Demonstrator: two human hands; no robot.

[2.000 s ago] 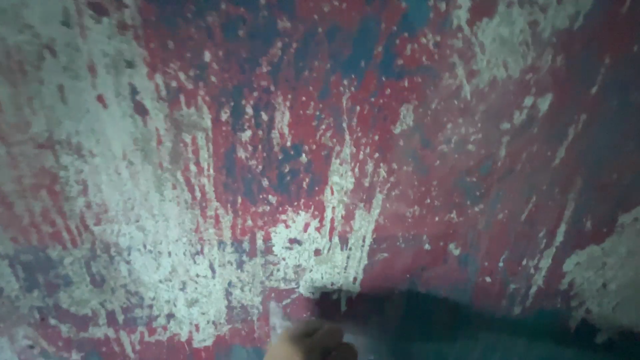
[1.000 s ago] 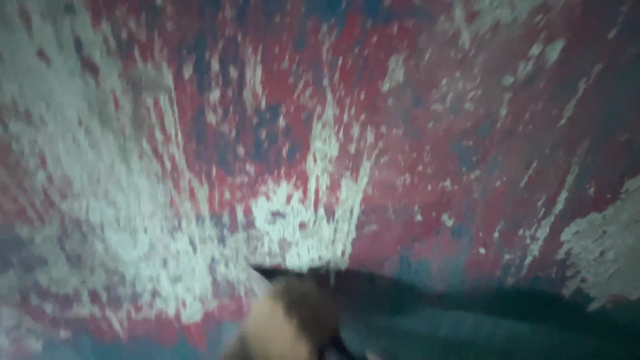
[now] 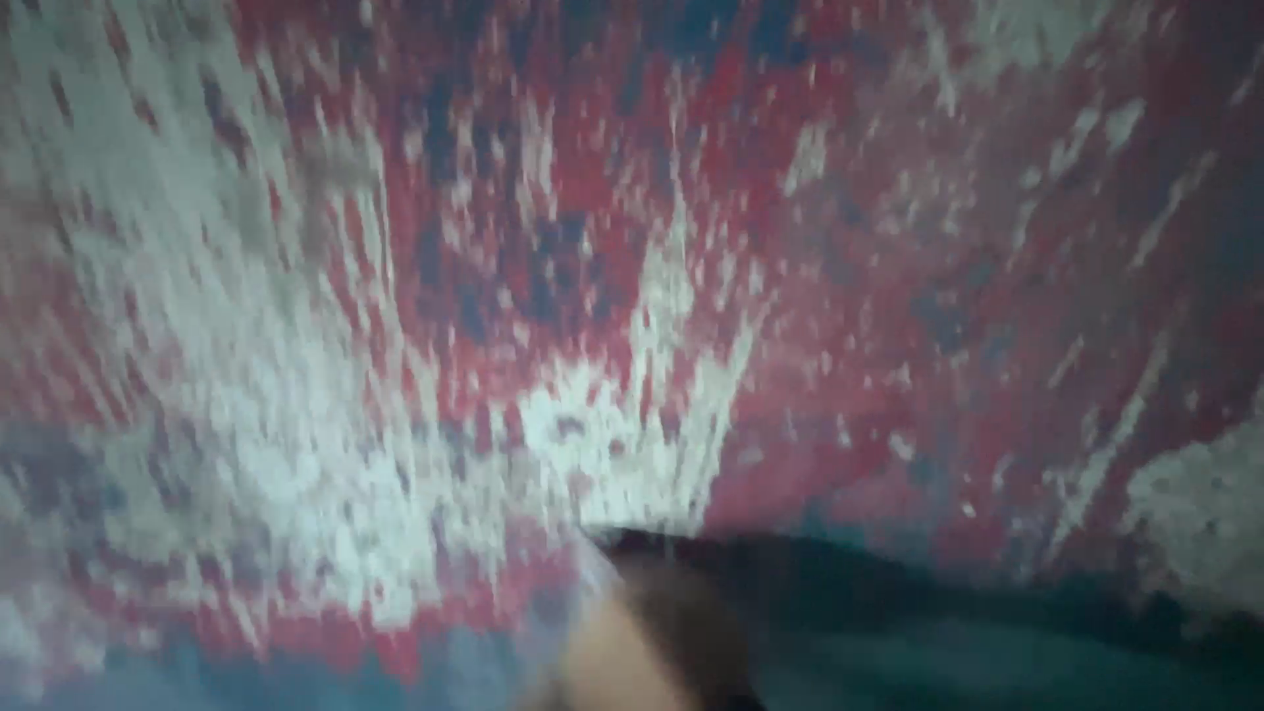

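Note:
A blurred hand, apparently my right hand (image 3: 642, 632), reaches up from the bottom edge, a little right of the middle. Its fingers are bent around what looks like a thin, pale flat blade (image 3: 597, 563), whose tip lies at or very near the painted surface (image 3: 691, 415). Most of the blade and any handle are hidden by the fingers and blur. Worn red and blue paint covers this surface, with streaks and patches of bare whitish material. One bright whitish patch (image 3: 592, 434) is just above the blade tip. My left hand is out of view.
A dark shadow (image 3: 889, 583) spreads from the hand toward the lower right. A broad whitish area (image 3: 296, 415) fills much of the left side, and a rough pale patch (image 3: 1205, 504) shows at the right edge. Blue-grey paint (image 3: 296, 681) runs along the bottom.
Against the whitish patch, the hand and blade tip shifted left between the first two frames, then back to the right. The view has drifted slightly.

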